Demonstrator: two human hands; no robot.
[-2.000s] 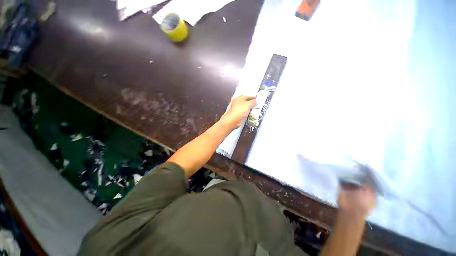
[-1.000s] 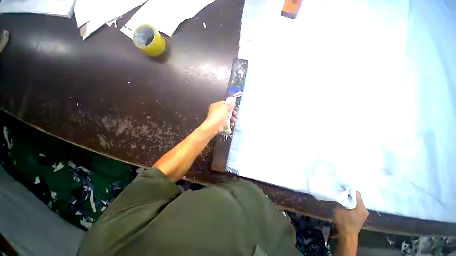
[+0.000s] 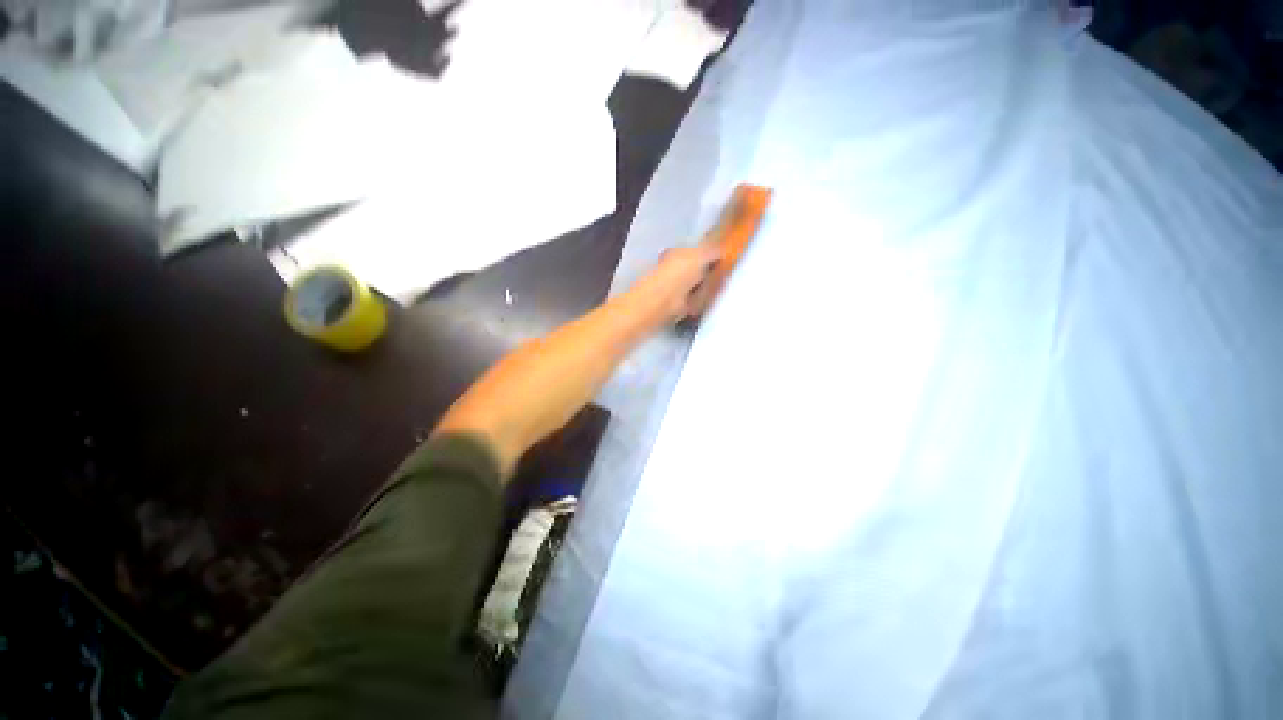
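My left hand is shut on an orange block that lies over the left part of the pale cloth; its lower end is covered by my fingers and slightly blurred. The pale cloth ply covers the right side of the table, very bright in the middle, with folds toward the right. A strip of cloth shows along its left border. A dark bar with a pale wrapped middle lies beside the cloth end, partly behind my sleeve. My right hand is not in view.
A yellow tape roll stands on the dark table. Several white paper or cloth sheets lie spread at the upper left. Dark floor with scraps shows at the lower left corner.
My left hand has left the dark bar and moved up the cloth, taking hold of the orange block. The view has shifted toward the far side. My right hand has gone out of view.
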